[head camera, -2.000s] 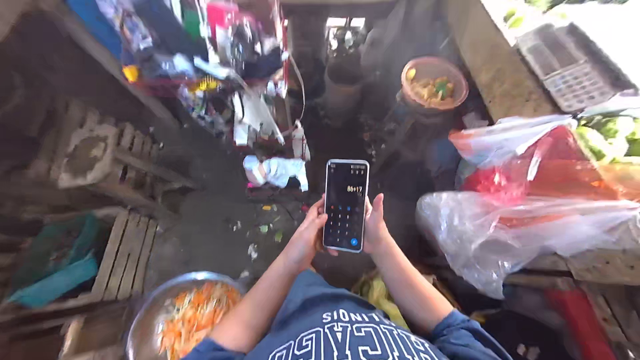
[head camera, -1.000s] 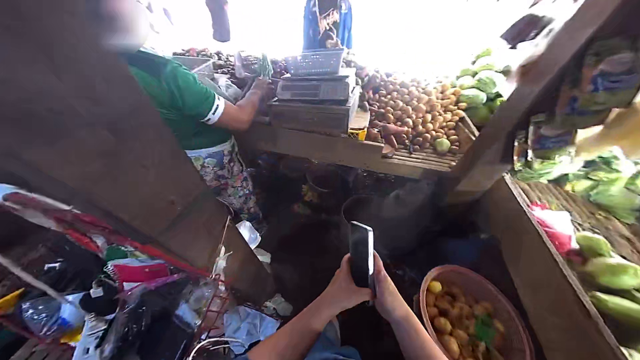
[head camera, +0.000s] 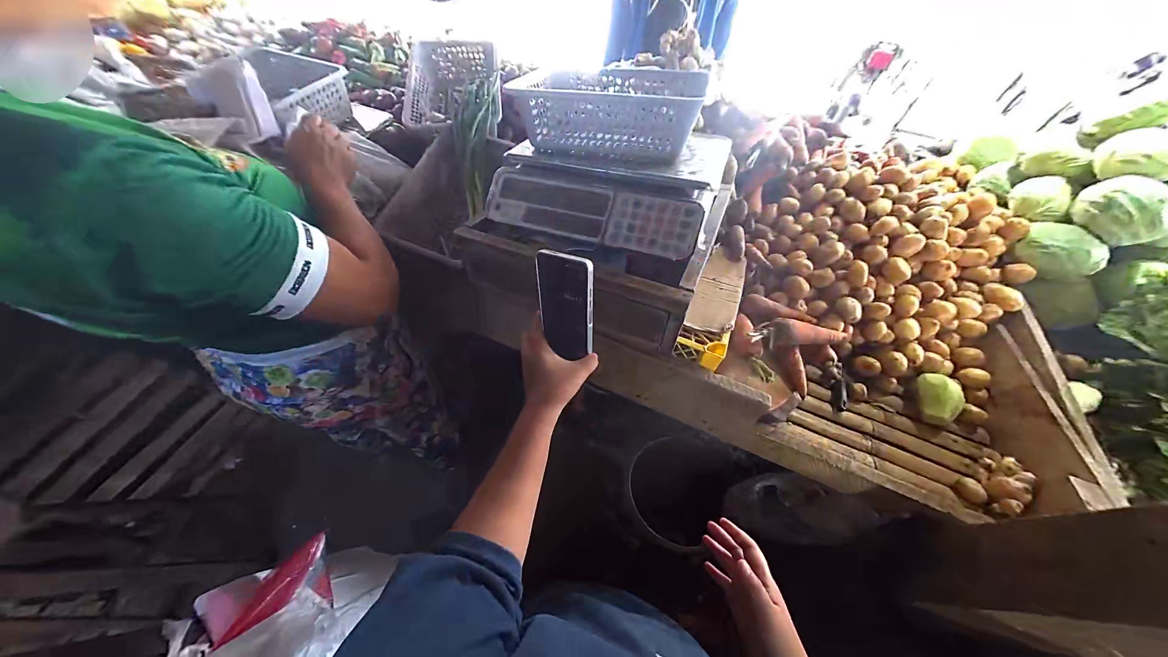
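Observation:
My left hand (head camera: 557, 372) holds a smartphone (head camera: 566, 306) upright, its dark screen turned toward me. The phone stands in front of a digital weighing scale (head camera: 598, 210) on a wooden stand. On the scale's platter rests a white perforated plastic basket (head camera: 611, 119), with another basket of roots or bulbs behind it. My right hand (head camera: 744, 570) is lower right, fingers apart, holding nothing, above the dark floor near a round dark container (head camera: 680, 493).
A person in a green shirt (head camera: 182, 228) stands close on the left. Potatoes (head camera: 876, 246), carrots (head camera: 794, 336) and cabbages (head camera: 1058, 246) fill the slatted stall at right. Green onions (head camera: 473, 146) stand beside the scale. Wooden slats (head camera: 109, 429) lie lower left.
My right hand has come away from the phone, which both hands held before. The phone in my left hand is now raised toward the scale. The view has turned strongly toward the stall.

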